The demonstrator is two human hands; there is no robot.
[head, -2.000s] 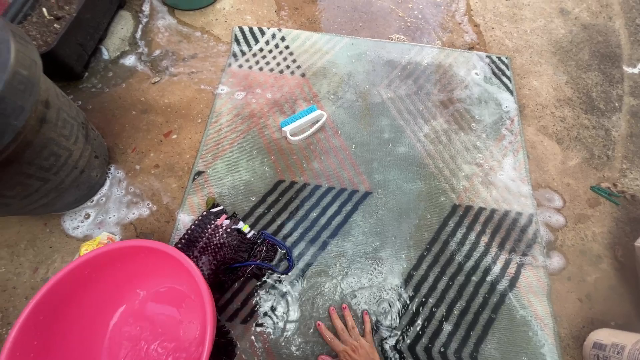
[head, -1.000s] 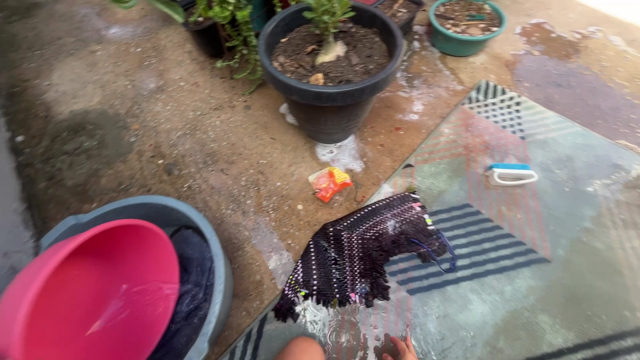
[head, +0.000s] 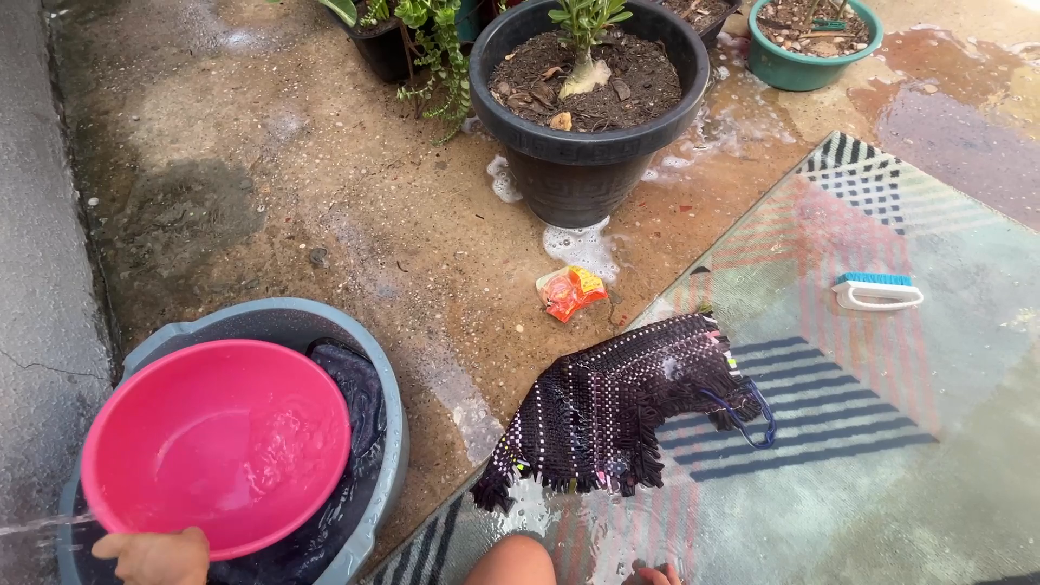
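Observation:
At the lower left, my left hand (head: 156, 557) grips the near rim of a pink plastic basin (head: 154, 390) holding some water. The basin sits tilted in a larger grey-blue tub (head: 393, 455), over dark wet cloth. A thin stream of water comes in from the left edge. Only fingertips of my right hand (head: 658, 575) show at the bottom edge, low over the wet patterned rug (head: 861, 504). A dark woven fringed mat (head: 601, 398) lies bunched on the rug's left edge, beside a blue cord loop (head: 760, 418). A white-handled scrub brush with blue bristles (head: 877, 292) rests farther right.
A large black plant pot (head: 577, 171) stands on the concrete floor, with a green pot (head: 800, 65) behind to the right. An orange and yellow plastic packet (head: 571, 292) lies near soap foam. A grey wall (head: 49, 309) borders the left side. My bare knee (head: 513, 562) shows below.
The view has swung left, bringing the whole tub into sight. My left hand has come into view at the basin's rim. The brush still lies on the rug.

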